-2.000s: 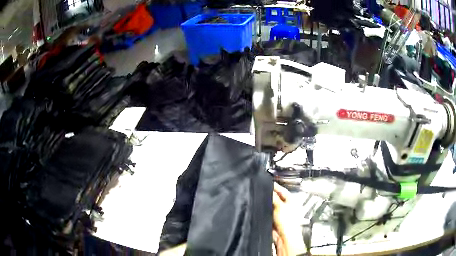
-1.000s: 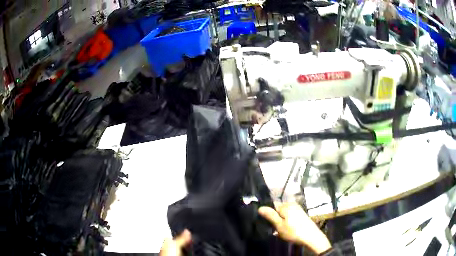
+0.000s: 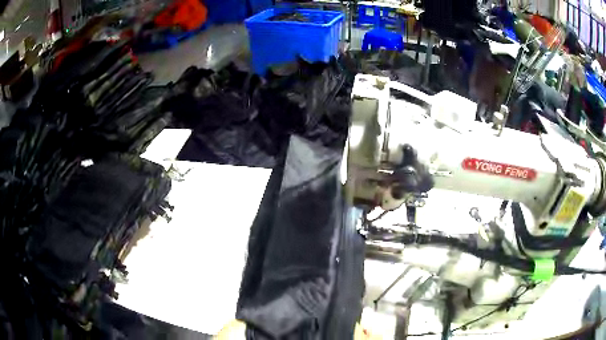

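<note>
A shiny black cloth backpack piece (image 3: 299, 232) lies lengthwise on the white table, its right edge beside the needle area under the left end of the sewing machine head (image 3: 458, 149). My left hand (image 3: 231, 330) shows only as a sliver at the bottom edge, at the cloth's lower left corner. My right hand (image 3: 361, 331) is a tiny sliver at the bottom edge, by the cloth's lower right side. The fingers of both are cut off or hidden. A black binding strip (image 3: 465, 247) runs from the right through a green clip (image 3: 543, 269) towards the needle.
Stacked black panels (image 3: 93, 219) cover the left side of the white table (image 3: 193, 246). Black cloth pieces (image 3: 232, 119) are heaped behind it. A blue bin (image 3: 296, 40) stands on the floor beyond. The machine's handwheel (image 3: 598, 182) is at the right edge.
A second ago the cloth was bunched and both hands showed more. Now the cloth lies straighter beside the needle, and both hands are nearly out of view. The camera view has shifted too.
</note>
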